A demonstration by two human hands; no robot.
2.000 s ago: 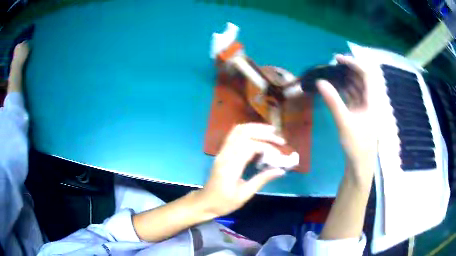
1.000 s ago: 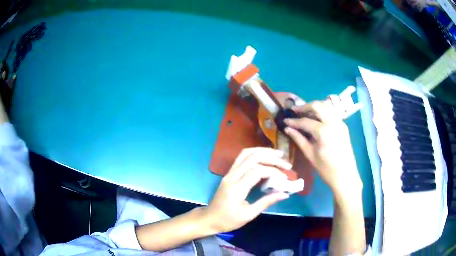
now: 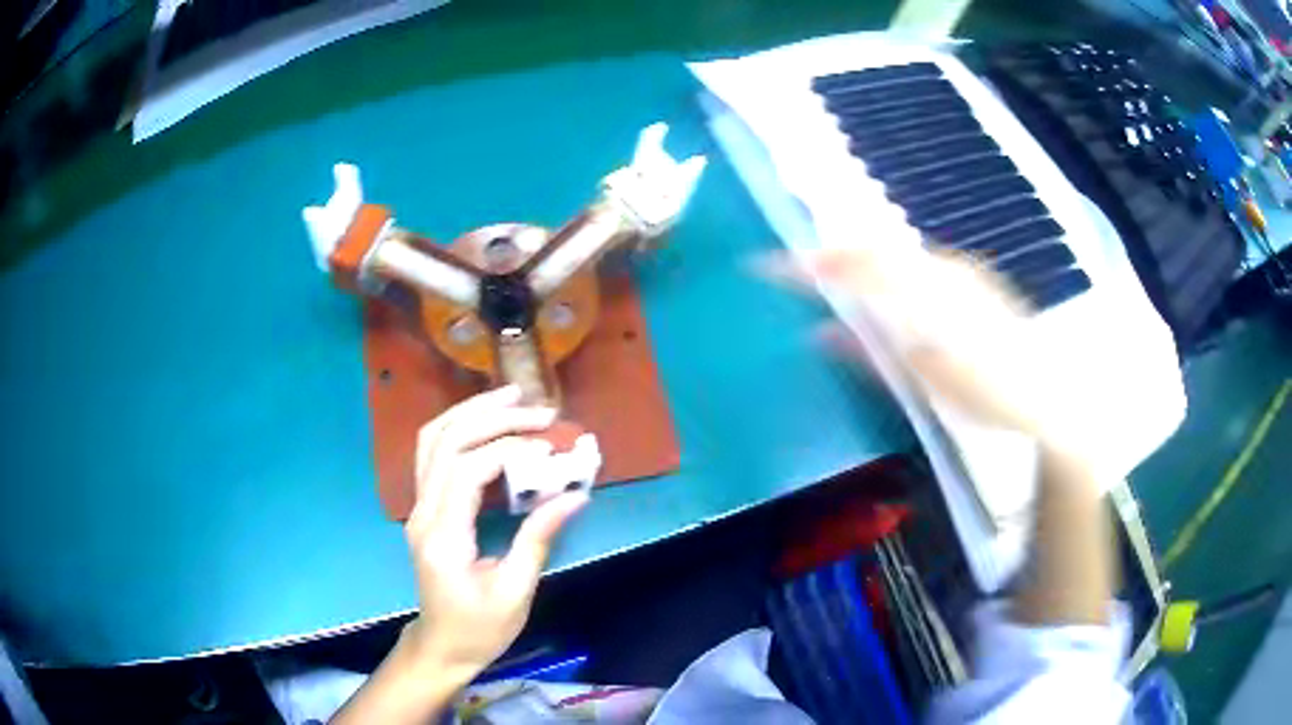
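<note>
The Y-shaped jig (image 3: 456, 285) stands on its orange-red square plate (image 3: 645, 411) on the green bench. A small dark hub piece (image 3: 506, 302) sits at the jig's centre. White forked blocks are on the arm tips. My left hand (image 3: 475, 524) grips the white end block (image 3: 554, 472) of the near arm between thumb and fingers. My right hand (image 3: 935, 333) is blurred, over the edge of the white sheet, right of the jig; its fingers look spread and no part shows in it. A row of black bars (image 3: 952, 170) lies on the sheet beyond it.
The white sheet stack (image 3: 1134, 383) covers the bench's right end. Closely packed black parts (image 3: 1119, 156) lie beyond it. Blue crates (image 3: 836, 637) and a red item (image 3: 846, 538) are below the bench edge. Another white sheet (image 3: 213, 88) with dark parts is at the upper left. A yellow roll (image 3: 1179, 626) is at the lower right.
The view has turned right. My right hand has left the dark piece at the jig's centre and moved right to the sheet. My left hand still holds the near end block.
</note>
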